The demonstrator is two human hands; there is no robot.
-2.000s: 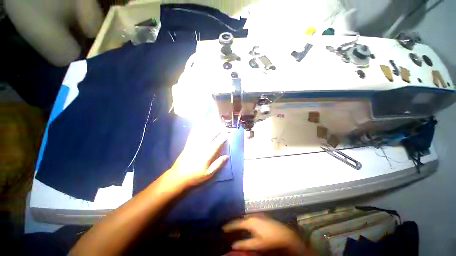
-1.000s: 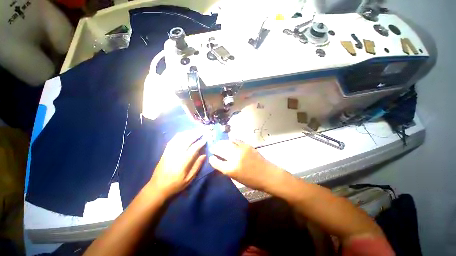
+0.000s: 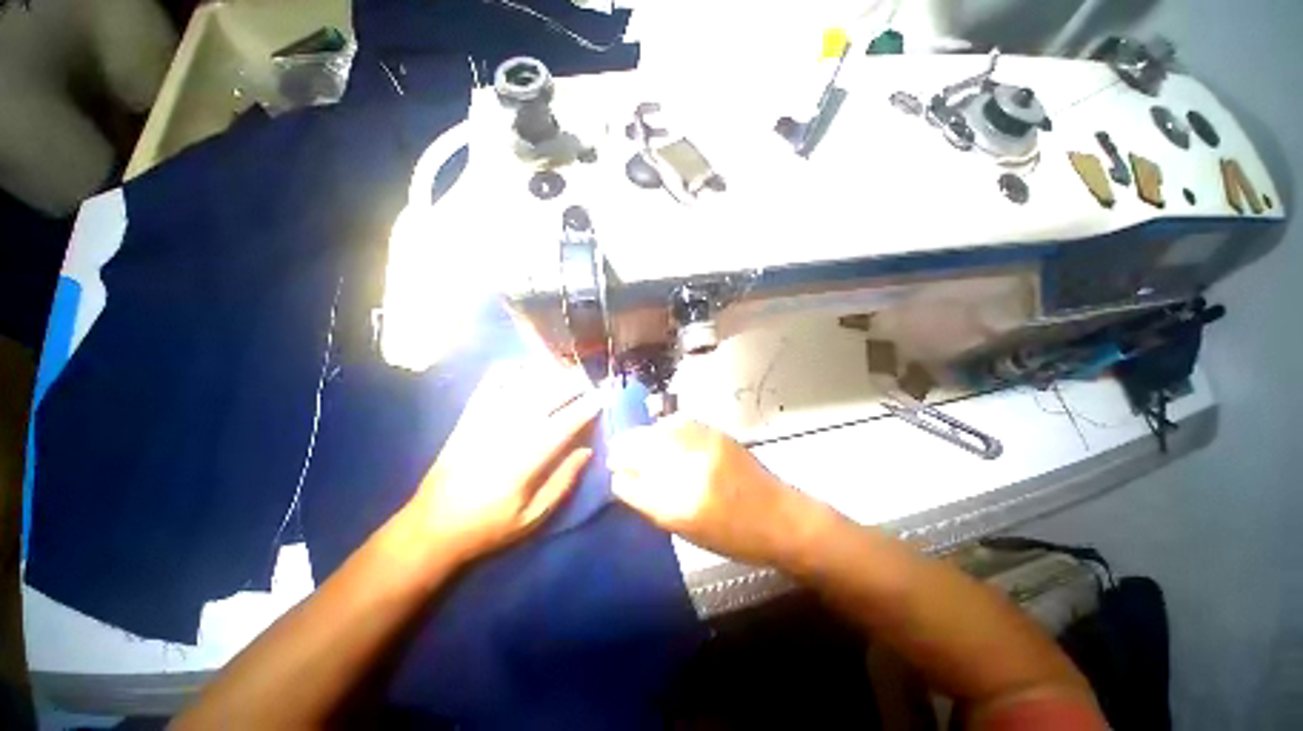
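Observation:
A navy cloth panel (image 3: pixel 557 614) runs from the needle area of the white sewing machine (image 3: pixel 857 214) down over the table's front edge. My left hand (image 3: pixel 500 457) lies flat on the cloth left of the needle, its fingertips in the lamp's glare. My right hand (image 3: pixel 693 479) pinches the cloth edge just below and right of the presser foot (image 3: pixel 636 389). A bright blue strip of cloth shows between the two hands. The needle tip and the exact stitching point are hidden by glare and fingers.
More navy panels (image 3: pixel 172 371) with pale thread edges lie at left. Metal snips (image 3: pixel 943 426) lie on the table right of the needle. A cream tray (image 3: pixel 193 86) stands behind left, a dress form beyond it. Dark clutter (image 3: pixel 1165 364) sits at the table's right end. A bag hangs below.
My right hand has come up from below the table edge onto the cloth near the needle and holds its edge. My left hand has stayed by the needle. The view has shifted.

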